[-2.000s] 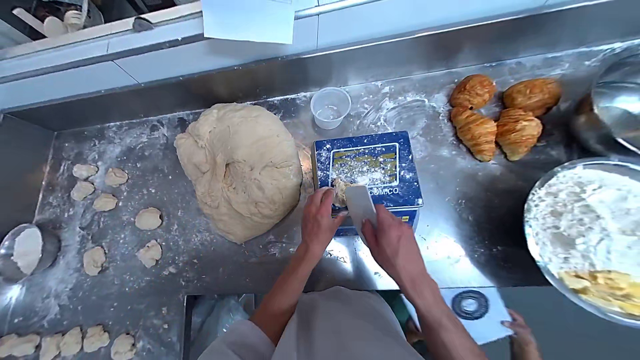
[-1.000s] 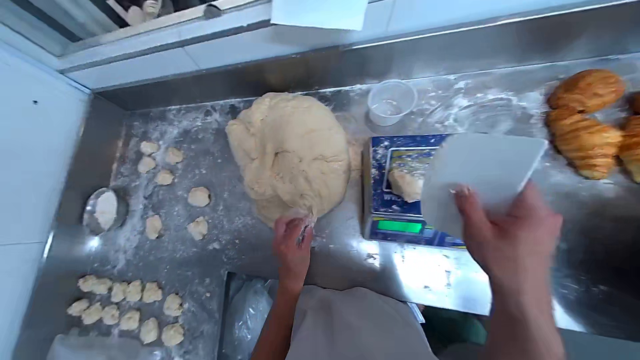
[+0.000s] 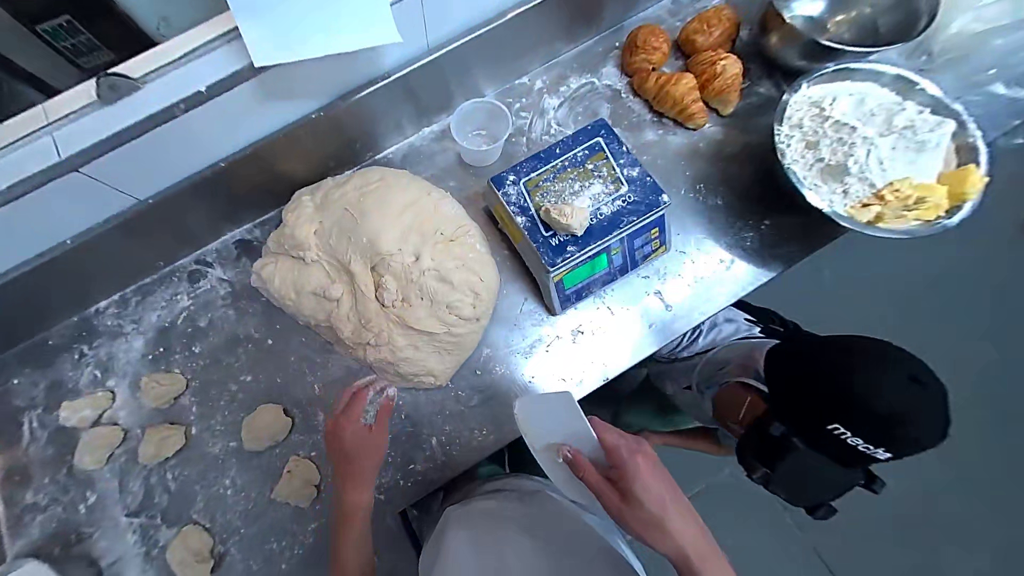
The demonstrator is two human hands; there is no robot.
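Note:
My left hand (image 3: 360, 432), its fingertips floury, is at the lower edge of a big mound of dough (image 3: 384, 272) on the steel counter; whether it touches the dough I cannot tell. My right hand (image 3: 632, 480) grips a white plastic dough scraper (image 3: 560, 440) over the counter's front edge. On the floury blue platform of a digital scale (image 3: 576, 200) lies a small dough piece (image 3: 566, 218). Several small dough pieces (image 3: 266, 427) are spread on the floured steel at the left.
A clear plastic cup (image 3: 481, 130) stands behind the scale. Several croissants (image 3: 670, 96) lie farther right, near a steel bowl of flour and butter (image 3: 880, 152) and another steel bowl (image 3: 860, 20). A person in a black cap (image 3: 856, 400) is low beside the counter's front edge.
My right hand has drawn the scraper back from over the scale toward me. My left hand, at the scale two seconds ago, is now by the dough mound. The view has turned.

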